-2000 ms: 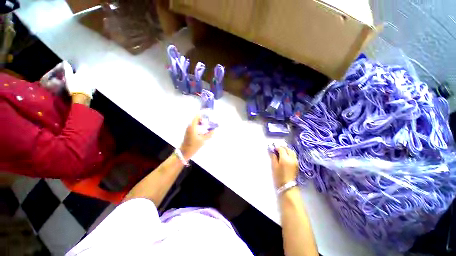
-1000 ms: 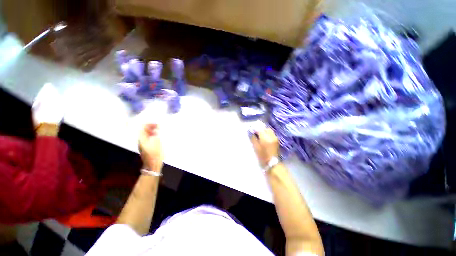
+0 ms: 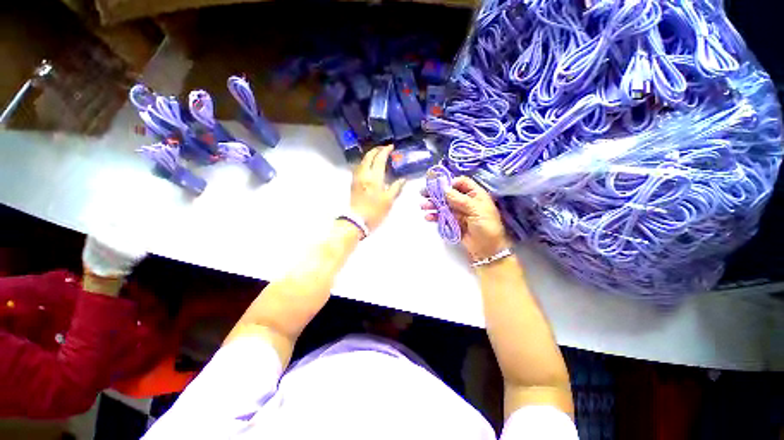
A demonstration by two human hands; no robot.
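My right hand (image 3: 478, 222) holds a coiled purple charging cable (image 3: 443, 206) upright over the bench. My left hand (image 3: 375, 191) reaches over the bench with fingers and thumb apart. Its fingertips are at the left end of a small dark purple cable sleeve (image 3: 414, 160) lying in front of the sleeve pile; no grip on it shows. Several sleeved cables (image 3: 203, 129) stand or lean at the left, with lilac loops out of their tops. A heap of loose sleeves (image 3: 382, 105) lies behind my hands.
A large bulk bag of purple cables (image 3: 619, 163) fills the right of the white bench (image 3: 301, 232). Brown cardboard (image 3: 258, 7) is at the back. Clear plastic (image 3: 77, 90) lies back left. A neighbour's white-gloved hand (image 3: 113, 256) and red sleeve are at the left edge.
My left hand has moved right, from near the sleeved cables to the sleeve pile. My right hand now shows a coiled cable in its grip. The view has shifted.
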